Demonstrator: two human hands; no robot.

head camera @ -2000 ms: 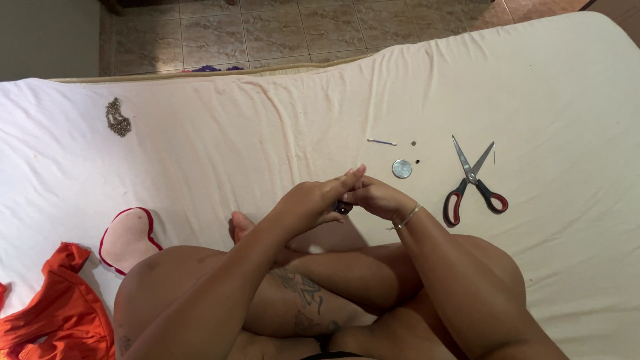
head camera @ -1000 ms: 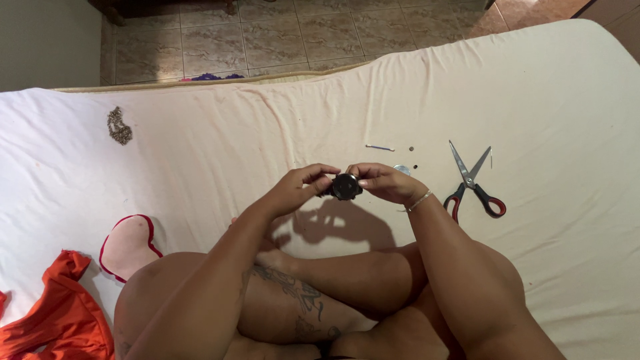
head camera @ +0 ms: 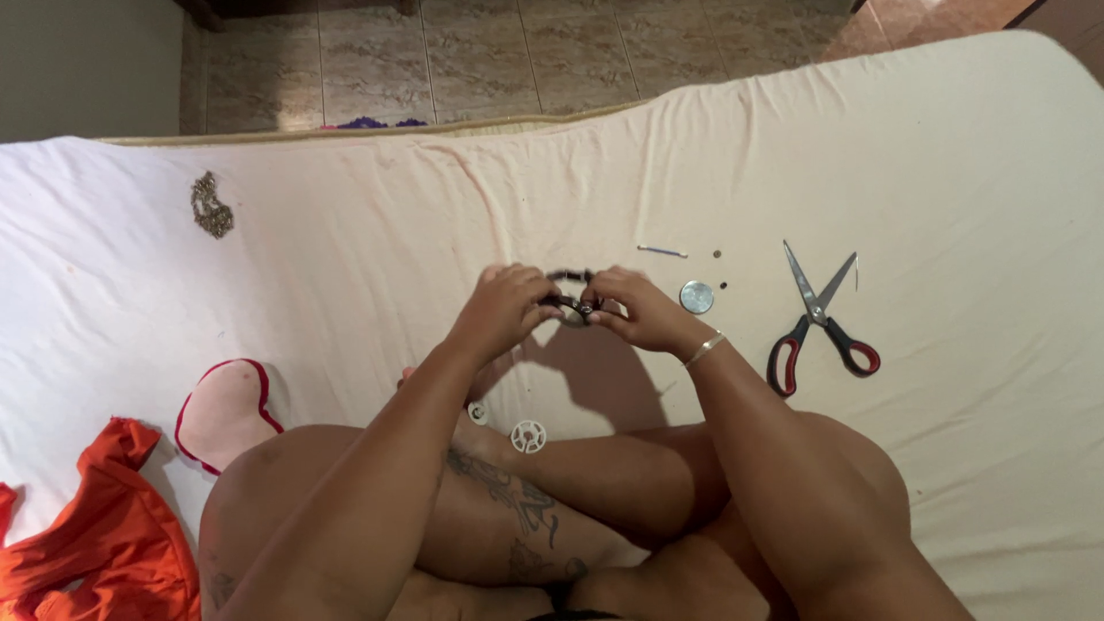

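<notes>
Between my hands, above the sheet, is a dark wristwatch (head camera: 573,316) with its strap curved away from me. My left hand (head camera: 511,309) grips its left side, my right hand (head camera: 634,310) its right side, fingertips close together. A silvery round disc (head camera: 697,297) lies on the sheet just right of my right hand, with two tiny dark round pieces (head camera: 717,254) beside it. A small blue rod with pale ends (head camera: 662,251) lies above the disc. Farther right are opened scissors (head camera: 815,317) with black and red handles, a thin needle-like piece (head camera: 856,272) by one blade tip.
Two white plastic wheel-like pieces, one spoked (head camera: 528,437), are by my crossed legs. A metal chain (head camera: 211,205) lies at the upper left. A pink heart-shaped cushion (head camera: 226,412) with red edging and orange cloth (head camera: 103,517) are at the left. The mattress edge (head camera: 362,135) borders a tiled floor.
The hands were clasped together two seconds ago; a second ago they held the watch with its dark round face showing. Now the watch is turned, its strap looped upward. The white wheel-like pieces have come into sight.
</notes>
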